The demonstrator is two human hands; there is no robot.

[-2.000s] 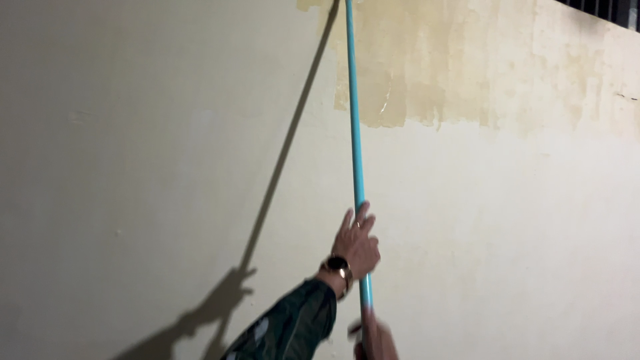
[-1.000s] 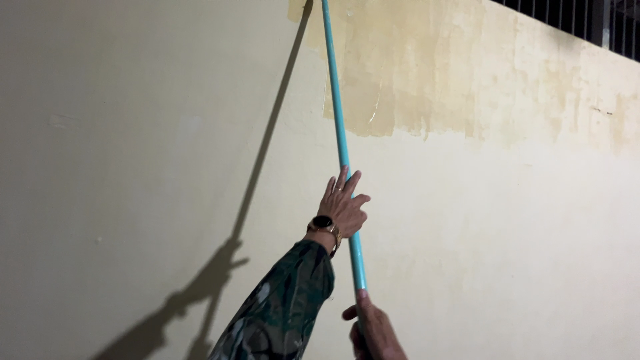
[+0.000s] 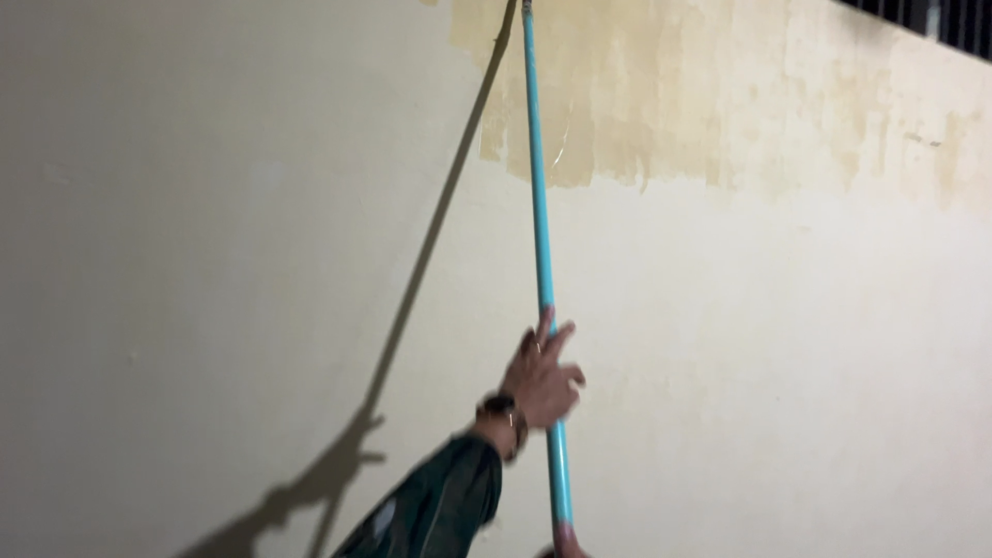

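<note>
A long blue pole (image 3: 540,209) stands nearly upright in front of a cream wall (image 3: 736,325), its top end reaching the upper edge of the view, where whatever it bears is cut off. My left hand (image 3: 545,376), with a ring, a watch and a bracelet at the wrist, lies against the pole below its middle, the thumb side hidden and several fingers spread. Lower down, my right hand (image 3: 570,542) is on the pole at the bottom edge, mostly out of view. A darker, damp-looking tan patch (image 3: 620,132) with a ragged lower edge covers the upper wall.
Dark vertical bars (image 3: 903,15) rise above the wall's sloping top edge at the upper right. A long shadow (image 3: 434,225) of the pole and my arms falls on the wall to the left. Small dark marks (image 3: 924,141) are on the wall at right.
The pole's upper end has come into view at the top edge. My right hand has gone lower in the view and is now mostly cut off.
</note>
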